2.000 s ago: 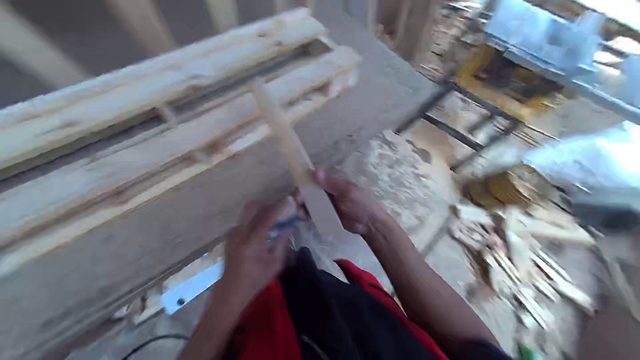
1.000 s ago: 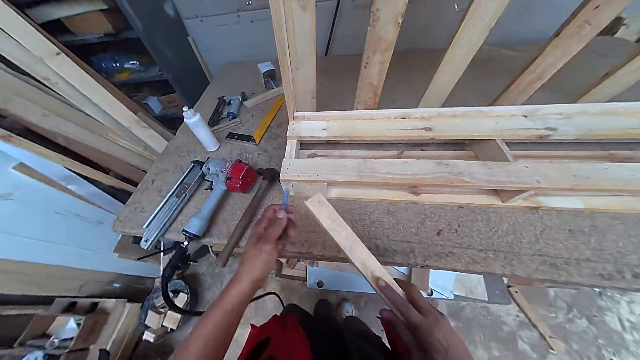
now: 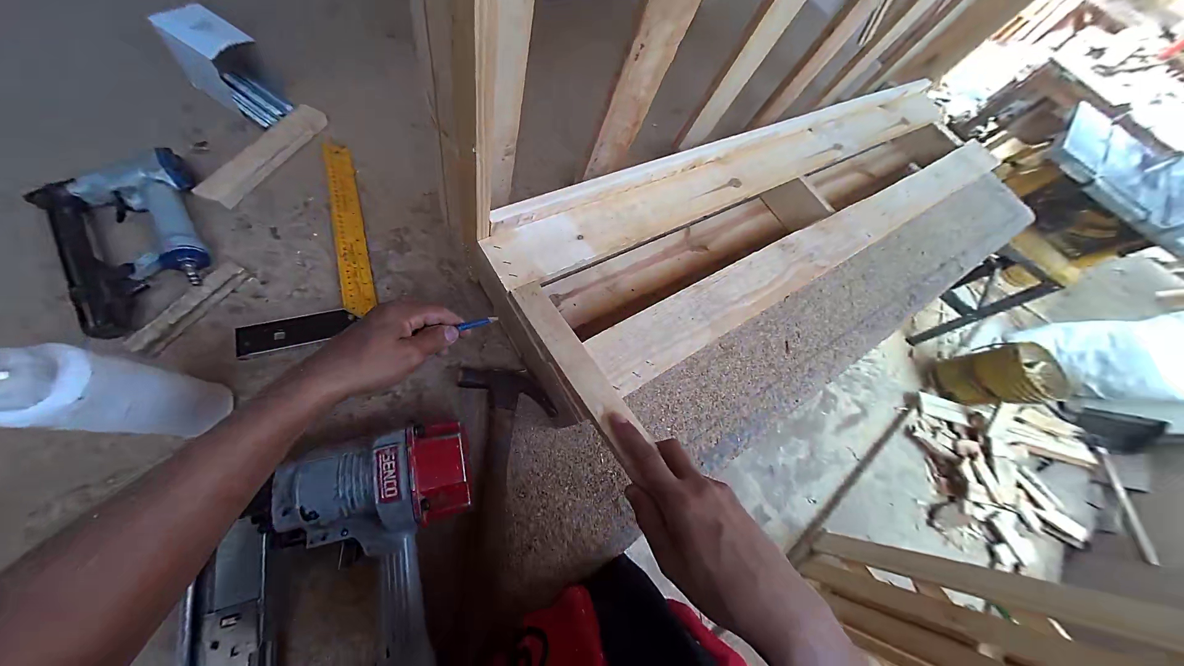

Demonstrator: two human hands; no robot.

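My left hand (image 3: 402, 342) grips a blue pencil (image 3: 475, 324), its tip pointing right toward the corner of a wooden frame (image 3: 546, 242). With my right hand (image 3: 675, 490) I hold a short wooden slat (image 3: 573, 356), laid across the near end of the frame's long rails. A claw hammer (image 3: 504, 393) lies just below the pencil. Beneath my left forearm is a Senco nail gun (image 3: 361, 490) with a red cap. The yellow blade of a try square (image 3: 348, 231) is beyond my left hand, its dark stock close to my wrist.
A smaller air stapler (image 3: 139, 222), wood offcuts (image 3: 264, 155), an open box of staples (image 3: 208, 60) and a white bottle (image 3: 111, 388) occupy the bench's left side. Upright slats (image 3: 638, 88) rise behind the frame. Scrap wood (image 3: 990, 462) and a yellow bucket (image 3: 999, 373) are on the floor at right.
The slat, held apart from the frame's end one second ago, now lies across it. My left hand has moved to the left of the frame's corner with the pencil. The view has shifted strongly.
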